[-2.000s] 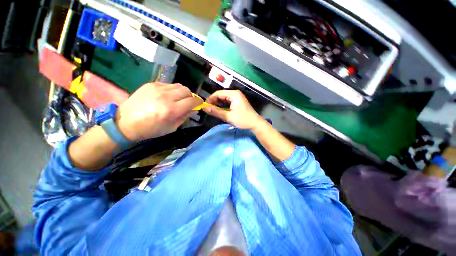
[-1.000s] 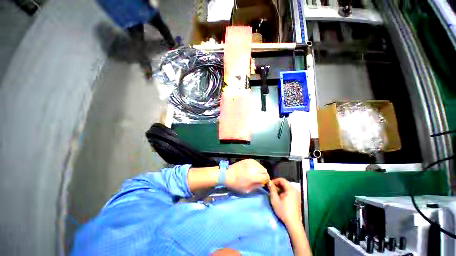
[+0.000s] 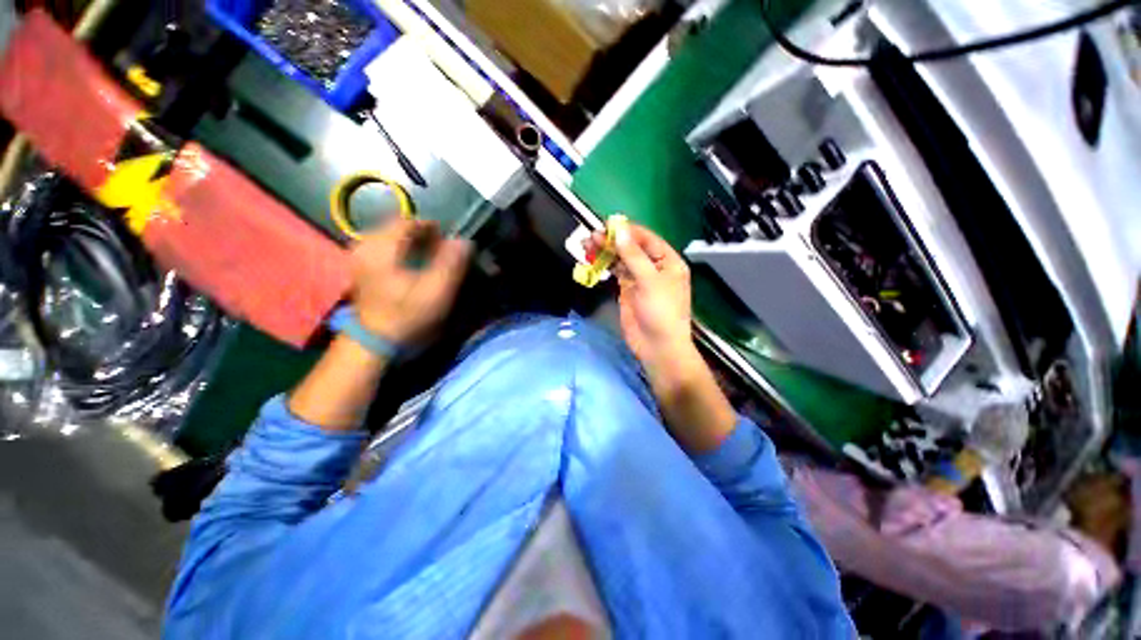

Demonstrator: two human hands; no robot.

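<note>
My right hand (image 3: pixel 653 285) is near the middle and pinches a short yellow tape strip (image 3: pixel 598 260) between thumb and fingers. My left hand (image 3: pixel 410 281) is blurred at the edge of the side bench. A yellow tape roll (image 3: pixel 372 206) shows just beyond its fingers. I cannot tell whether the left hand touches the roll or holds anything. A small white box with a red button is partly hidden behind the tape strip.
The red padded block (image 3: pixel 238 238), blue screw bin (image 3: pixel 307 44) and a thin dark tool (image 3: pixel 398 153) are on the side bench. Bagged cables (image 3: pixel 81 294) lie at left. The inverter housing (image 3: pixel 801 281) is at right, near a coworker's pink sleeve (image 3: pixel 951 550). A carton (image 3: pixel 532 44) is above.
The view has swung back toward the line. My hands have moved apart; the yellow strip is now in my right hand alone. The tape roll has come into view by my left hand.
</note>
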